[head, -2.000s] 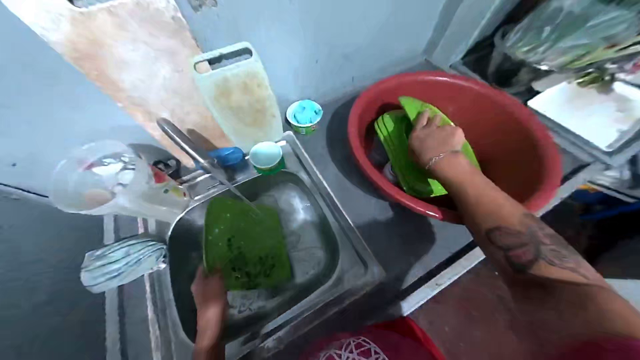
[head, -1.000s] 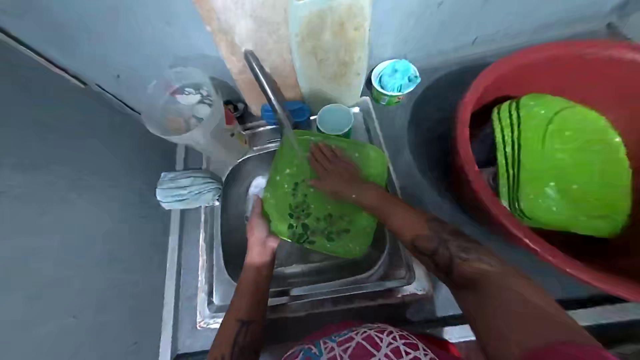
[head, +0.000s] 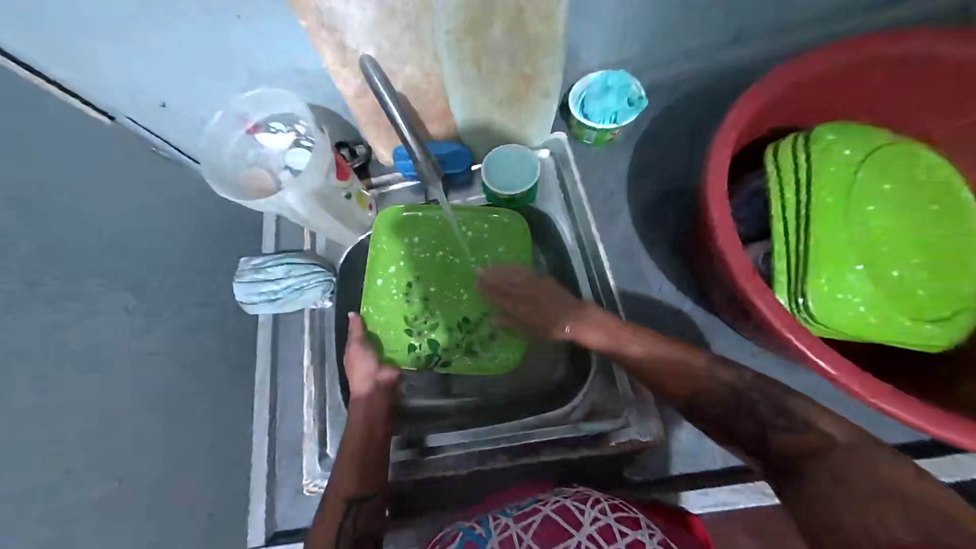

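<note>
A square green plate (head: 427, 267) with a dark leaf pattern is held over the metal sink (head: 473, 396), under water running from the faucet (head: 400, 114). My left hand (head: 370, 362) grips its lower left edge. Blurred by motion, my right hand (head: 526, 301) lies over the plate's right side; whether it touches the surface, I cannot tell. Several more green plates (head: 884, 236) are stacked on edge in the large red basin (head: 724, 191) at the right.
Behind the sink stand a green tub (head: 511, 171), a blue object (head: 450, 158) and two boards (head: 503, 69) against the wall. A clear plastic pitcher (head: 267, 152) and a folded striped cloth (head: 282, 284) are on the left. A tub with a blue cloth (head: 606, 103) sits near the basin.
My right hand was on a green plate in the basin two seconds ago, then on the plate in the sink. It has since shifted toward that plate's right side.
</note>
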